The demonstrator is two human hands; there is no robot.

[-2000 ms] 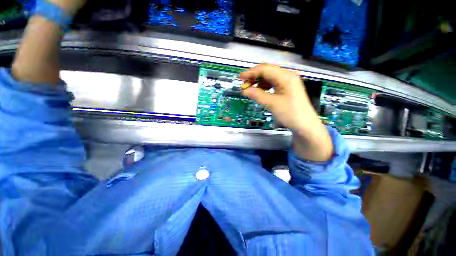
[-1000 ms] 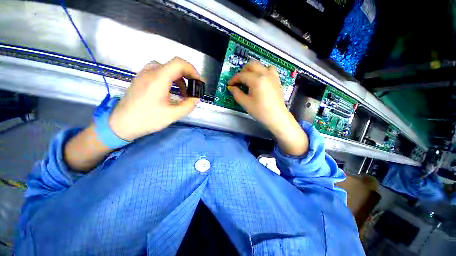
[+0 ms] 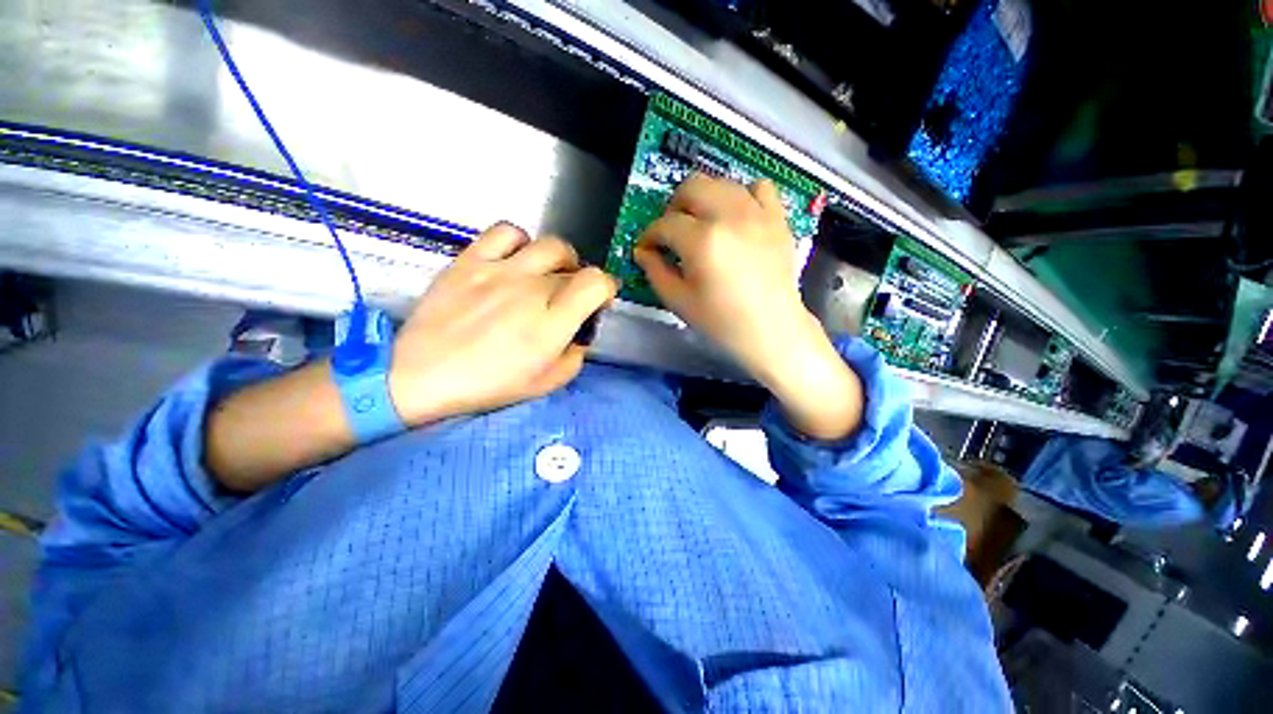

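Note:
A green printed circuit board (image 3: 645, 181) lies between the conveyor rails in front of me, with a toothed green terminal block row (image 3: 740, 140) along its far edge. My right hand (image 3: 733, 258) is over the board with its fingertips pinched low at the board's left part; anything between them is hidden. My left hand (image 3: 489, 328) is at the near rail, left of the board, with its fingers curled around a small dark component (image 3: 588, 331), mostly hidden. A light blue wrist strap (image 3: 366, 391) is on my left wrist.
A thin blue ground cord (image 3: 279, 140) runs up from the strap across the rails. More boards (image 3: 914, 310) sit further right on the conveyor. A bin of blue components (image 3: 973, 105) stands beyond the far rail. A brown carton (image 3: 984, 516) is at the lower right. A person's blue sleeve (image 3: 1103, 479) shows far right.
My left hand has turned palm down and moved slightly right and down, so the dark component is now mostly covered. My right hand stays over the board. The view has shifted slightly.

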